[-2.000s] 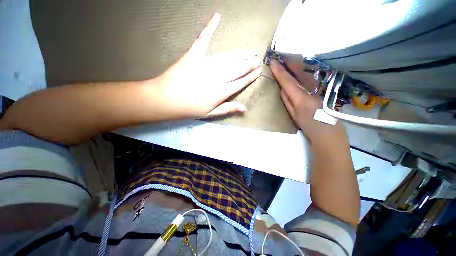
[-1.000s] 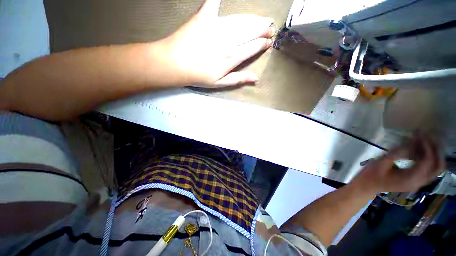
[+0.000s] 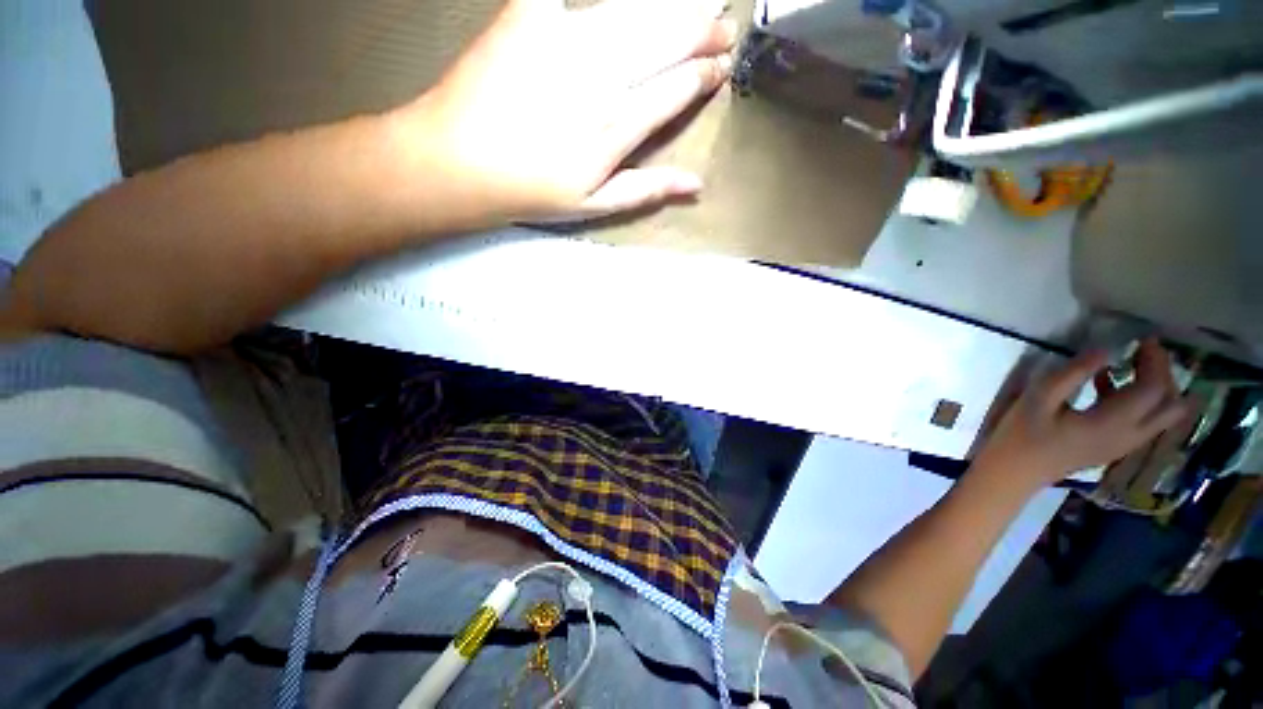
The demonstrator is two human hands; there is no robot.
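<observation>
A khaki-brown garment panel lies on the white machine table and runs under the presser foot and needle area. My left hand lies flat on the panel, palm down with its fingers spread, and its fingertips are beside the presser foot. The top of this hand is cut off by the picture's edge and overexposed. My right hand is off the panel, at the machine's right end, with its fingers curled by a small pale part. Whether it grips that part cannot be told.
The pale machine head is at the upper right. A white round knob and orange scissor handles are right of the needle. The table's front edge crosses above my checked apron. Dark clutter is at the lower right.
My right hand has left the panel beside the needle and moved right and towards me to the machine's end. My left hand stays flat on the panel. The view has shifted slightly.
</observation>
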